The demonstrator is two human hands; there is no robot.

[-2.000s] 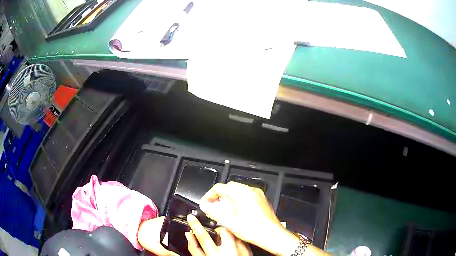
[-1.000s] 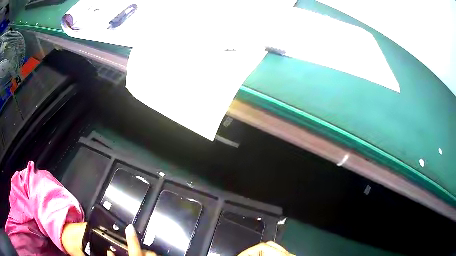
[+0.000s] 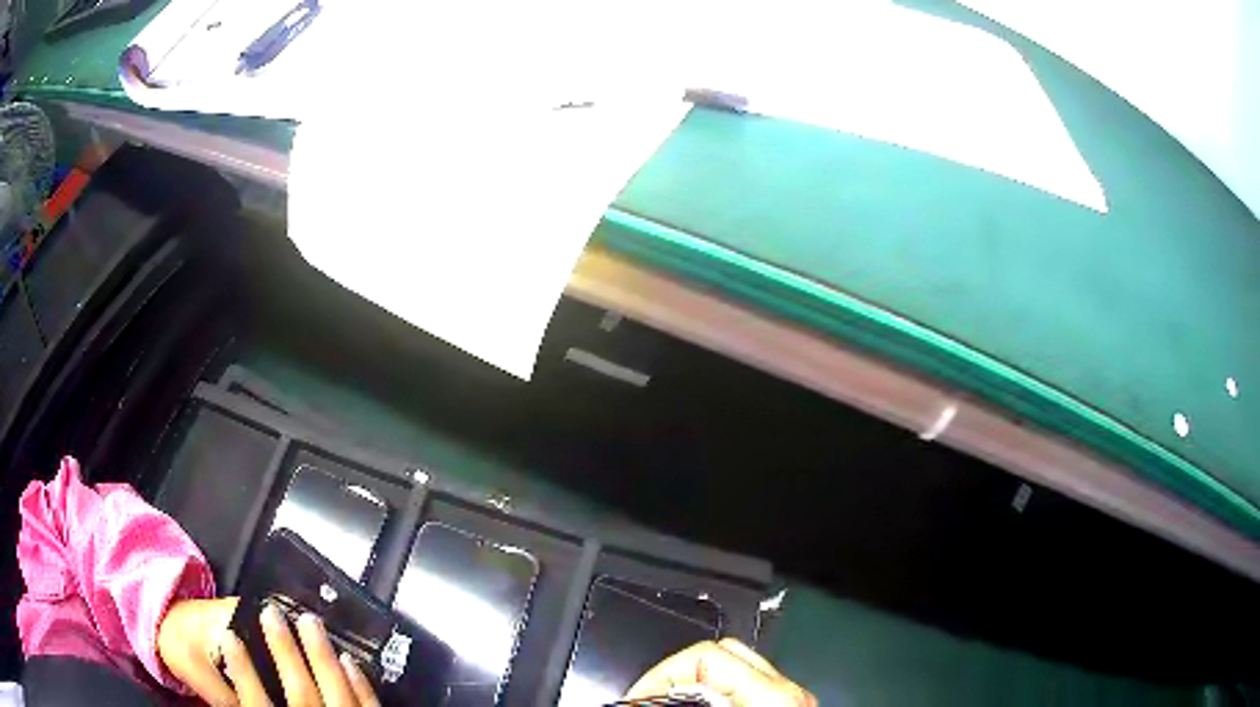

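My left hand [image 3: 283,660], with a pink cuff, holds a black phone-like slab [image 3: 329,583] at the lower left, over the compartment tray; a second dark edge shows under my fingers. The black tray [image 3: 207,463] has several pockets. Glossy slabs lie in three of them: one [image 3: 332,508] partly behind the held slab, one [image 3: 467,587] in the middle, one [image 3: 643,628] at the right. The leftmost pocket shows no slab. My right hand [image 3: 730,677] is at the bottom edge, cut off, fingers bent; a dark strip shows beside them, unclear whether held.
A raised green shelf [image 3: 857,235] crosses above, with white paper [image 3: 428,207] hanging over its edge and a pen [image 3: 279,35] on paper. Stacked black trays [image 3: 83,297] stand at the left. Part of a fan [image 3: 25,159] shows at the far left. Green mat [image 3: 884,649] lies right of the tray.
The view has shifted. My right hand has moved away from my left hand and the held slab to the right, uncovering the tray slabs. My left hand still holds a slab, now tilted differently.
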